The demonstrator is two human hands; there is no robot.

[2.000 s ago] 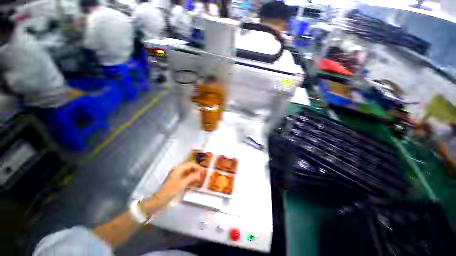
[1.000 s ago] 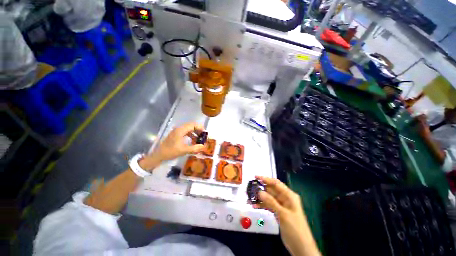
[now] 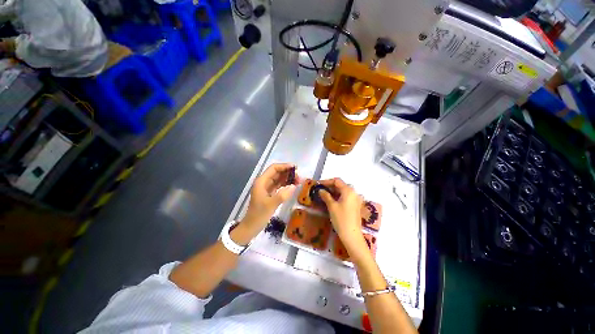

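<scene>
My left hand [image 3: 266,196] holds a small dark round part [image 3: 291,175] on edge between its fingertips, just left of the nests. My right hand [image 3: 344,207] has its fingertips on a black round housing [image 3: 318,193] at the back left orange nest. The front left orange nest [image 3: 308,228] shows dark marks in its recess. The back right nest [image 3: 370,215] shows a dark ring of marks. My right hand and wrist partly cover the right nests.
The orange machine head [image 3: 349,121] hangs behind the nests. A dark pile of small pieces [image 3: 275,227] lies left of them. A tool [image 3: 401,166] lies at the bed's right rear. Black blister trays [image 3: 522,189] stand right. A person's sleeve [image 3: 62,39] shows upper left.
My right hand has moved from the bed's front right to the back left nest. My left hand still holds a dark part beside the nests. The view has shifted and come closer.
</scene>
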